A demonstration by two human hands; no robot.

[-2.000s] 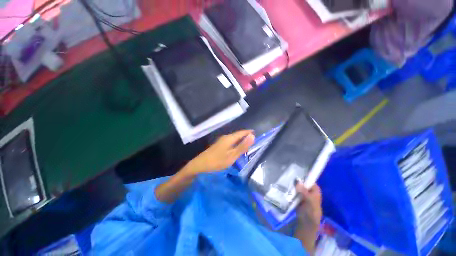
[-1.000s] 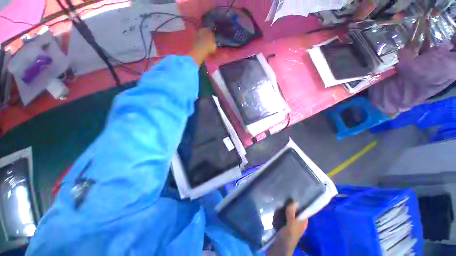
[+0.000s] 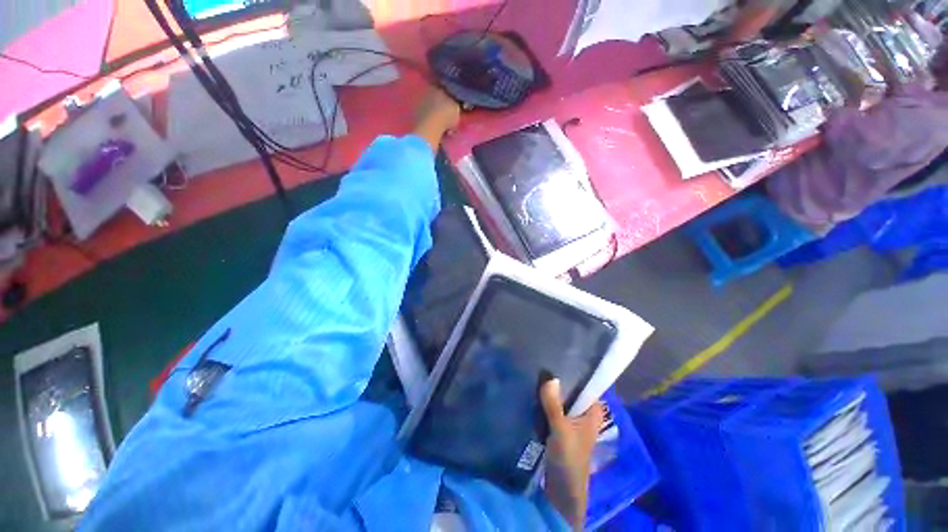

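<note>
My right hand [image 3: 570, 442] holds a dark tablet [image 3: 515, 379] with a white sheet under it, thumb on the screen near a small white label. This tablet partly covers another tablet [image 3: 447, 275] on white sheets at the green mat's edge. My left arm reaches across the mat. My left hand [image 3: 441, 112] is small and blurred at the lower left edge of a dark rounded device with keys [image 3: 483, 71]; its fingers and any grip cannot be made out. A further tablet [image 3: 541, 192] on white sheets lies on the red surface.
A tablet [image 3: 64, 426] lies at the far left. Black cables [image 3: 224, 109] cross the papers [image 3: 255, 99]. Blue crates [image 3: 748, 447] stand lower right, beyond them a blue stool [image 3: 743, 239]. Another person's sleeve [image 3: 868, 156] is near stacked tablets [image 3: 717, 125] at upper right.
My left hand has gone from above my lap to the dark device and stays there. The tablet in my right hand has moved left and up and now overlaps the tablet at the mat's edge.
</note>
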